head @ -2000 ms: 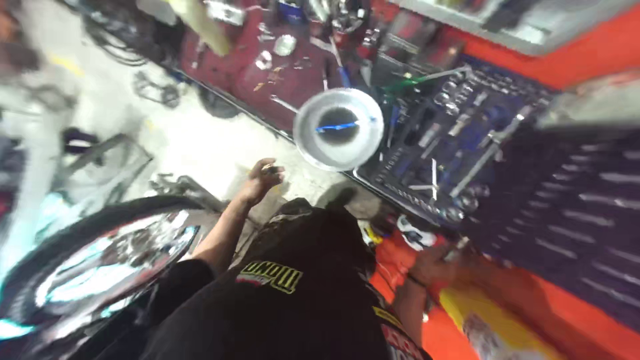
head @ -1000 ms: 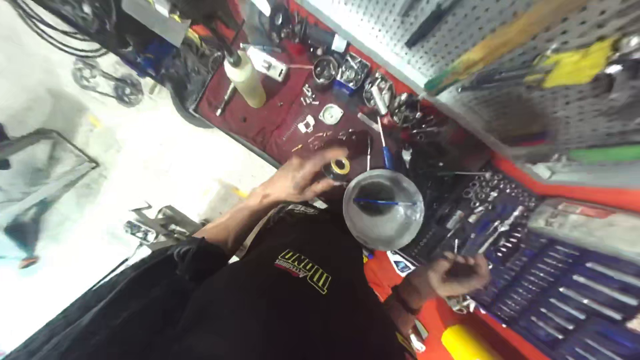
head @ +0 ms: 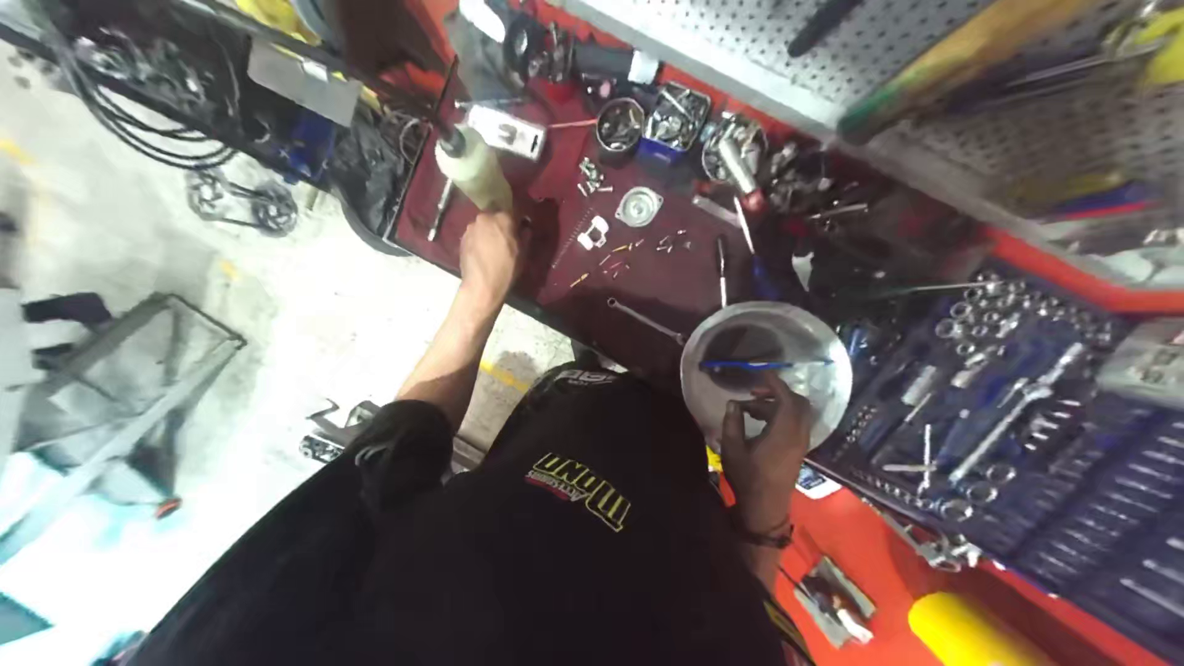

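Observation:
My left hand [head: 490, 252] is at the bench's front edge, with its fingers against the lower end of a squeeze bottle of pale yellow liquid [head: 476, 171]. Its fingertips are hidden, so whether it grips the bottle or a small part is unclear. Over the near side of a round metal bowl [head: 837, 379] is my right hand [head: 770, 435], thumb and fingers bent; any small item between them cannot be made out. A thin blue tool [head: 754, 365] lies across the bowl, just beyond those fingers. Left of the bowl, a wrench [head: 645, 321] rests on the dark red bench top [head: 638, 287].
Small screws [head: 592, 176], a round metal cover [head: 639, 206] and containers of hardware [head: 620, 125] are on the bench. A socket set in a blue tray [head: 980, 407] lies to the right. A grey pegboard [head: 740, 37] rises behind. A yellow cylinder [head: 971, 629] is at lower right.
My left hand has moved left to the bottle; a second ago it held a dark round part with a yellowish ring. My right hand has moved from beside the tool tray to over the bowl.

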